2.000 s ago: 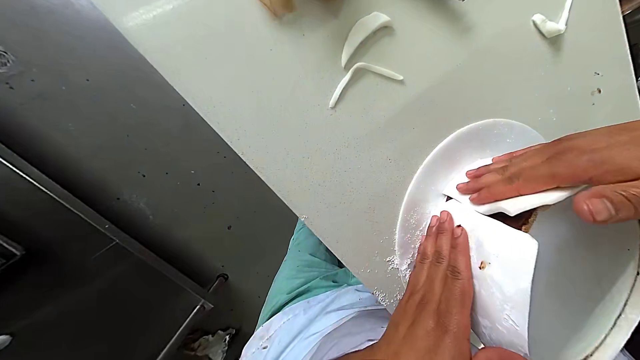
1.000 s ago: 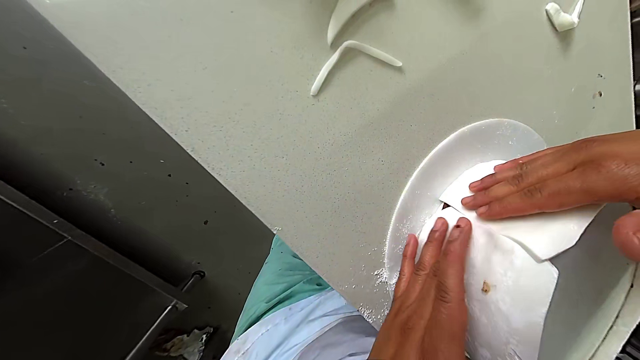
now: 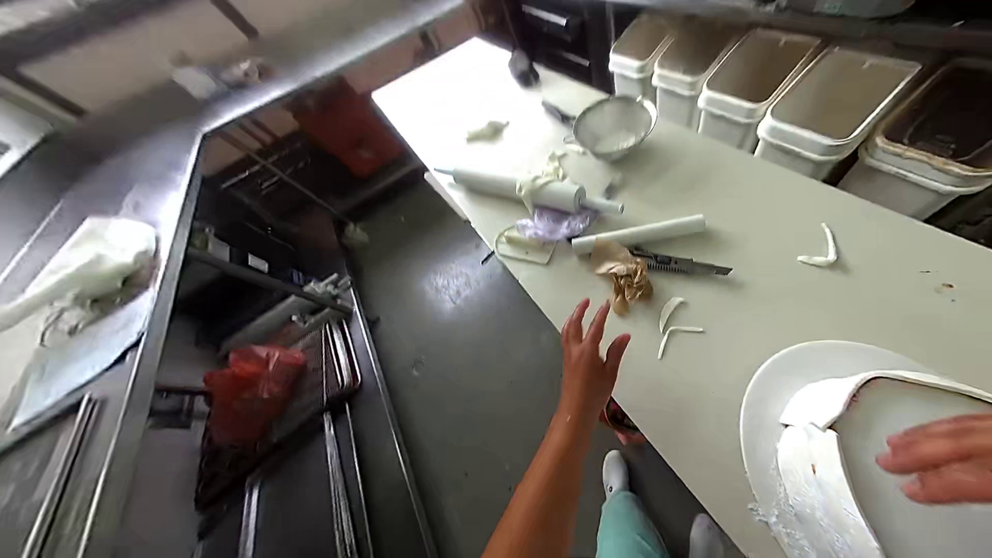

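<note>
My left hand (image 3: 590, 353) reaches out over the table's edge with its fingers spread, holding nothing. It is nearest to a crumpled brown cloth or paper (image 3: 626, 280) and two thin white trimmings (image 3: 682, 330). At the right edge my right hand (image 3: 942, 459), blurred and partly out of view, hovers over the round grey surface (image 3: 891, 465) with nothing seen in it. White sheet pieces, probably fondant (image 3: 814, 473), lie folded around that surface on a round white board (image 3: 763, 403). A black snap-off utility knife (image 3: 686, 264) lies beyond the crumpled piece.
A rolling pin (image 3: 504, 186), a white tube (image 3: 659, 231), purple plastic (image 3: 554, 223), a smoother (image 3: 527, 246) and a sieve (image 3: 616, 128) lie farther up the table. White bins (image 3: 837, 101) line its far side. Metal shelving with a red bag (image 3: 256, 387) stands left, across the floor.
Both hands have come off the white sheet pieces; the left has moved out toward the crumpled brown piece. The view has swung up and left, widely.
</note>
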